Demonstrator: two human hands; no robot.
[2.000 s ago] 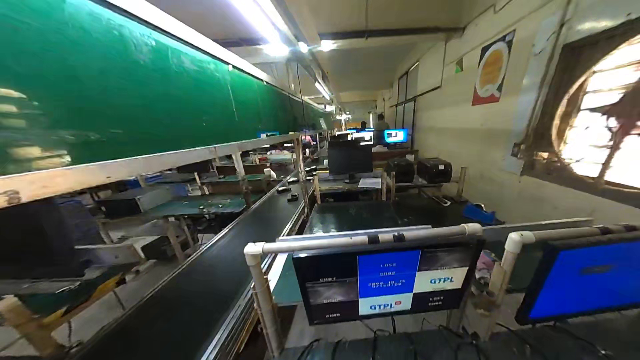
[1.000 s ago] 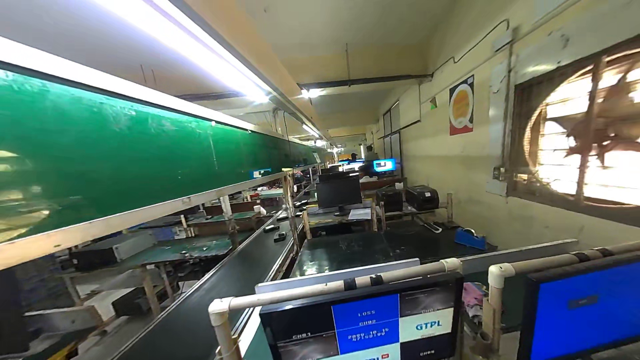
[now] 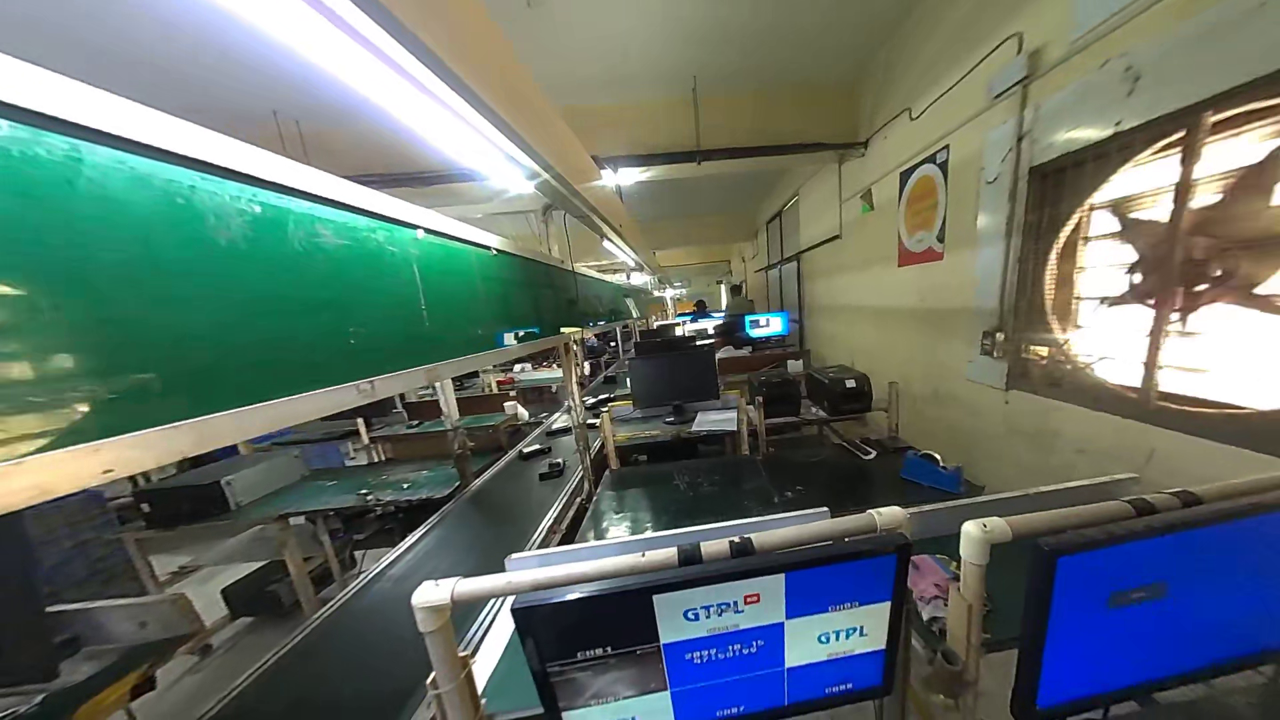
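Neither of my hands shows in the head view. Nearest to me, a flat monitor (image 3: 725,640) with a tiled picture stands behind a frame of cream pipe (image 3: 660,562). At the right edge a second monitor (image 3: 1160,600) has a mostly blue screen. A conveyor belt (image 3: 400,600) runs away from me on the left, with several small dark items (image 3: 550,468) on it. Beyond the near monitors, a blue tape dispenser (image 3: 932,472) sits on a dark tabletop (image 3: 700,490).
A green board (image 3: 250,290) spans the upper left below a tube light. A wall fan (image 3: 1190,240) is at the right. Black box-shaped machines (image 3: 838,390) and a dark monitor (image 3: 674,380) stand farther back. Two people (image 3: 738,300) are far off.
The view has tilted up and shifted, so the near monitors sit lower in it. The tiled picture on the near screen has changed its layout.
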